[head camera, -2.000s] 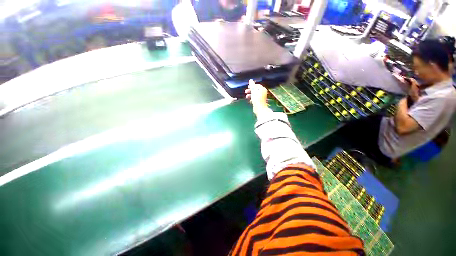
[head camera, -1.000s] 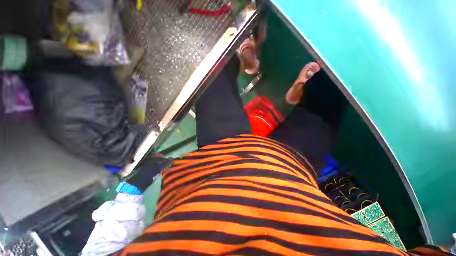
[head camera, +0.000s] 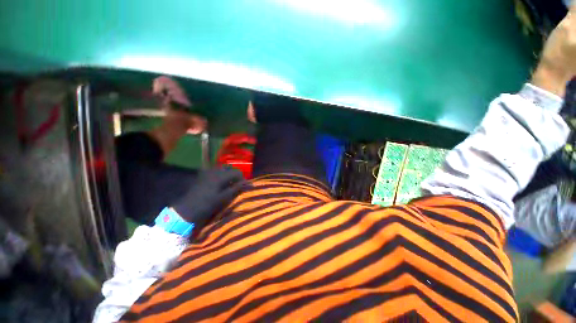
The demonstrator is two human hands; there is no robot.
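My left hand [head camera: 211, 197] wears a black glove and lies low at the left on my lap, against the striped clothing. Its fingers are dark and blurred, so whether they are open or closed is unclear. My right hand [head camera: 559, 53] is bare, blurred and cut off by the upper right edge; its fingers are not shown. Green PCB panels [head camera: 414, 171] lie below the bench edge, between my body and the right oversleeve, which covers part of them.
The green bench top [head camera: 265, 44] spans the top of the view. The metal enclosure [head camera: 57, 170] is blurred at the left. A red object [head camera: 236, 154] and a blue crate [head camera: 331, 159] are under the bench. My bare feet show at upper left. Clear plastic [head camera: 543, 214] lies at right.
The view has swung right from the metal enclosure, and the bench now crosses the top. My right arm has come into view at the right. My gloved left hand rests nearer my lap.
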